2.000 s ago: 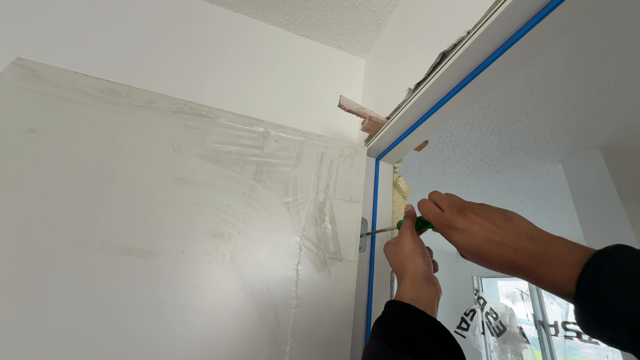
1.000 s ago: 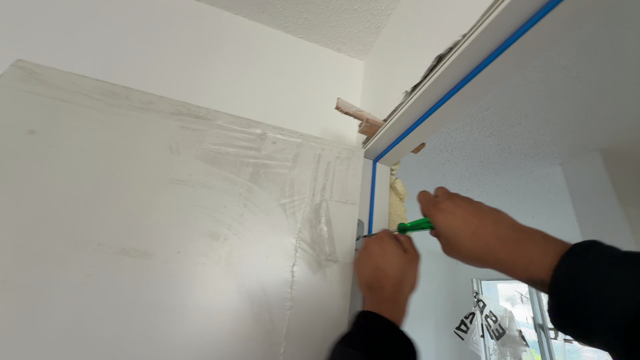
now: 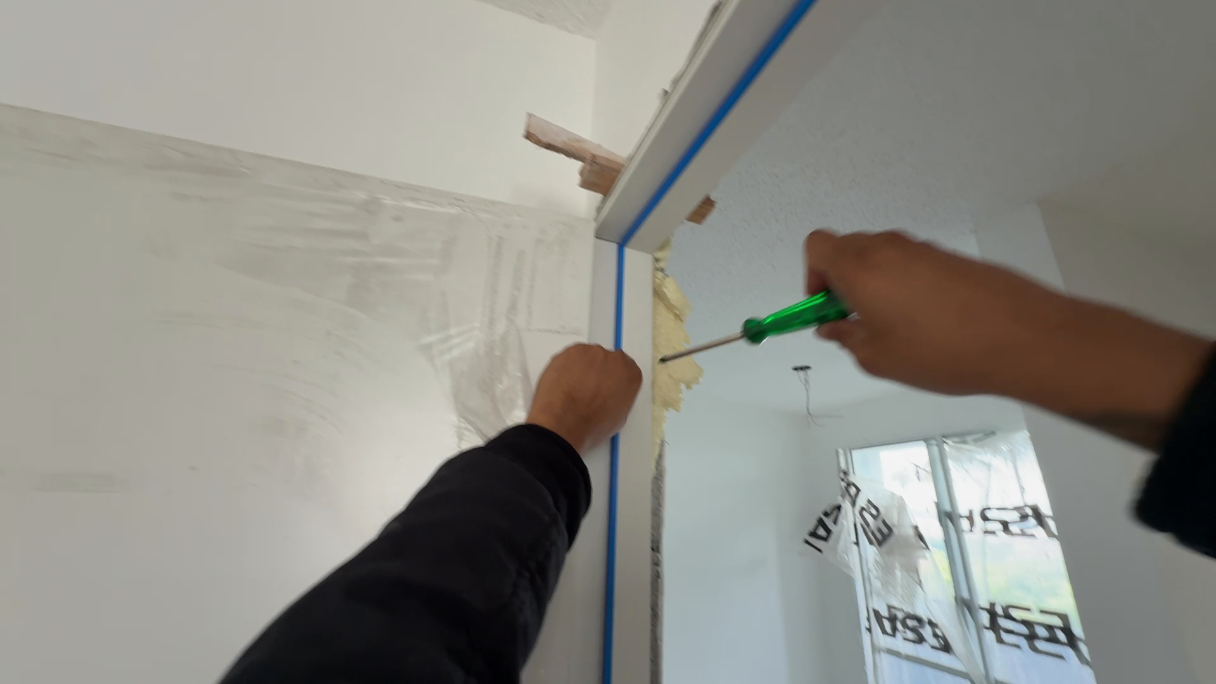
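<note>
My right hand (image 3: 902,313) grips a screwdriver (image 3: 798,316) by its green handle. The bare shaft points left, its tip in front of the yellow foam beside the door frame (image 3: 638,475). Lower and further left, my left hand (image 3: 586,394) is closed at the gap between the white door (image 3: 285,380) and the frame, partly over the blue strip (image 3: 619,294). Its fingertips are turned away, so whether it holds anything cannot be seen. The hinge seen earlier at this edge is hidden behind that hand.
Wooden wedges (image 3: 575,152) stick out above the frame's corner. Yellow expanding foam (image 3: 671,332) bulges along the jamb's outer side. Beyond the opening, wires hang from the ceiling, and a window (image 3: 969,560) is partly covered with printed plastic film. The door's face carries wrinkled clear film.
The screwdriver has come away from the hinge area, drawn back to the right in my right hand. My left hand has left the screwdriver and is now at the door's edge.
</note>
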